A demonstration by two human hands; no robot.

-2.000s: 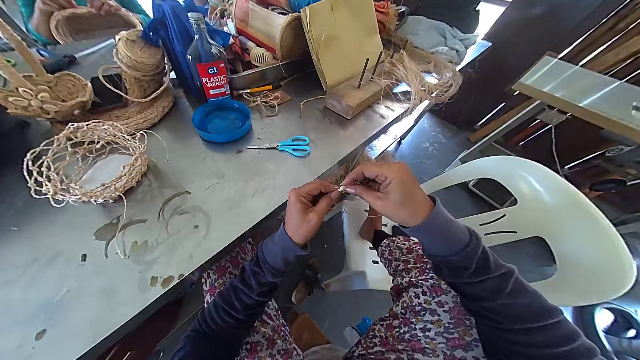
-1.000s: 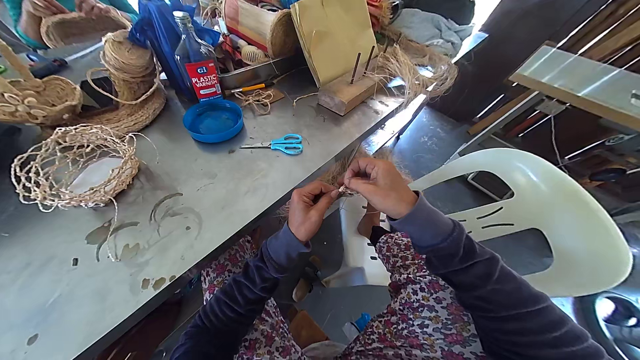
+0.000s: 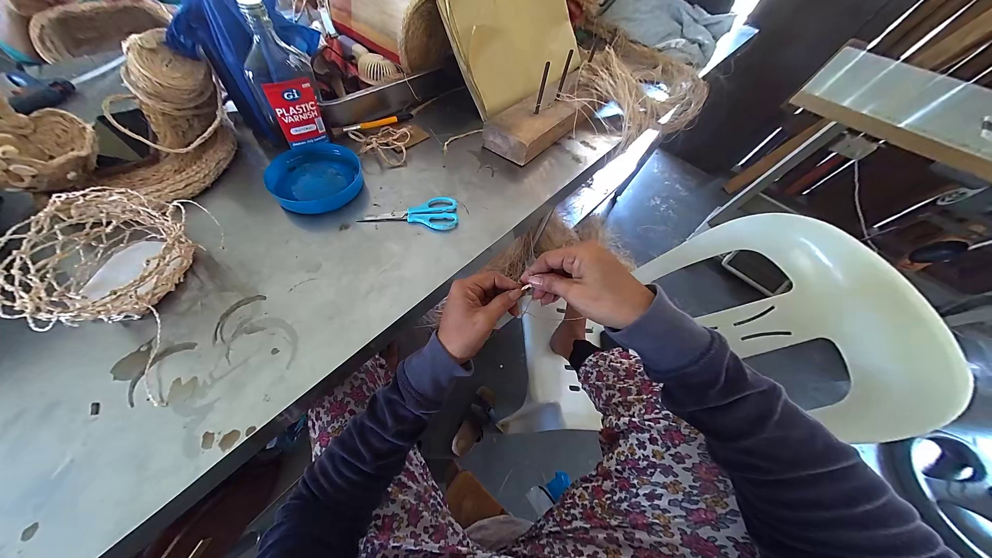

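My left hand and my right hand meet just off the table's edge. Between their fingertips both pinch a small piece of pale fibre strand; thin loose ends stick out beside it. Behind the hands hangs a bundle of light brown raw fibre. On the metal table lie blue-handled scissors, nearest to my hands. A blue plastic dish is further left. An openwork basket of knotted fibre cord rests at the far left, one cord end trailing from it.
A glass varnish bottle stands behind the dish, near a coil of braided rope. A wooden block with metal pins sits near the table's far edge, by more loose fibre. A white plastic chair is on the right.
Both hands stay together at the strand, with only small shifts of the fingers. The things on the table have not plainly moved.
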